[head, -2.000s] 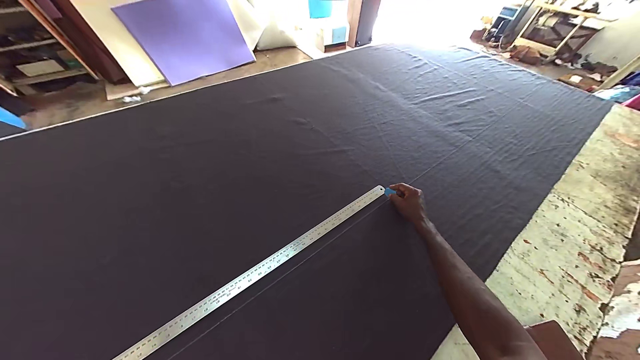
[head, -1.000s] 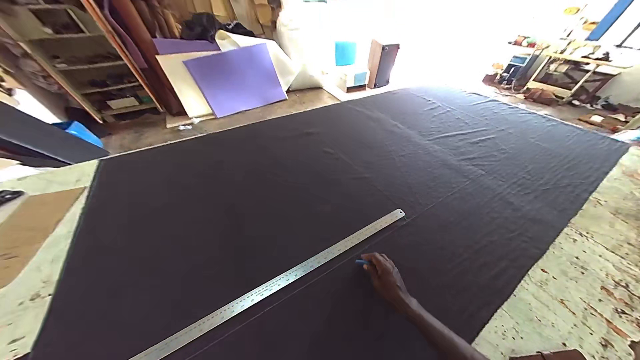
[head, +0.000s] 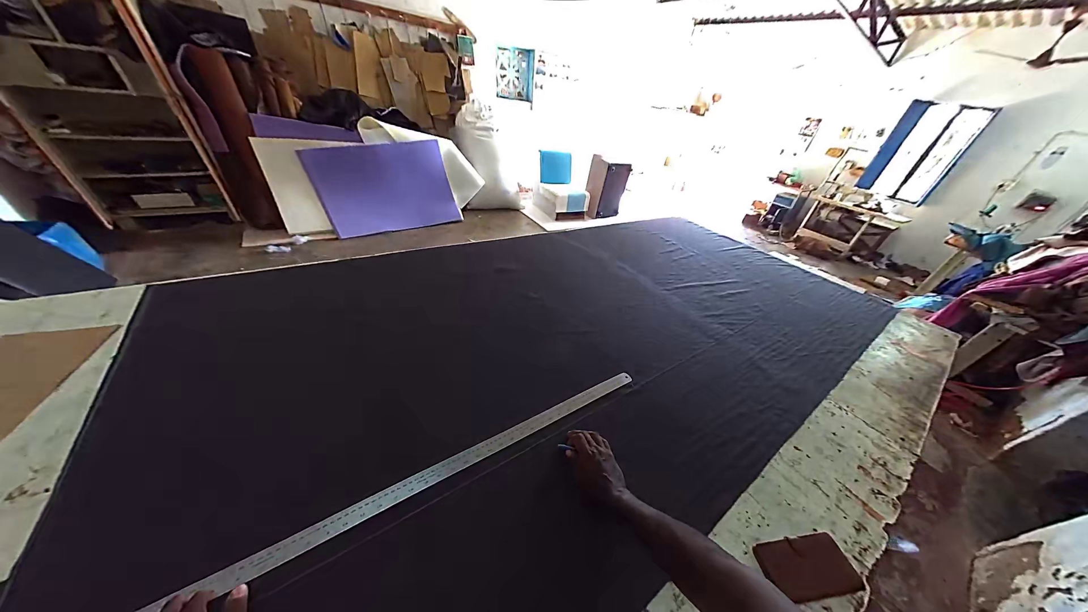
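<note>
Dark cloth [head: 340, 365] lies spread over a large table, with some wrinkles toward the far right. A long steel ruler [head: 467, 456] rests diagonally on it, beside a thin pale line on the cloth. My right hand [head: 595, 466] is on the cloth below the ruler, closed on a small blue marking tool [head: 564, 447], which is mostly hidden. At the bottom edge my left hand [head: 206, 600] touches the near end of the ruler; only its fingers show, and a small dark thing lies between them.
The worn pale tabletop [head: 816, 450] shows along the right, bearing a brown leather-like case [head: 807, 567]. A brown board [head: 42, 365] lies at the left. Purple sheets [head: 382, 189] and shelves [head: 127, 136] stand beyond the table. Cloth and clutter [head: 1037, 289] are heaped at the right.
My right hand has left the ruler's far end and now rests lower on the cloth. My left hand has come into sight at the near end. The view has tilted up.
</note>
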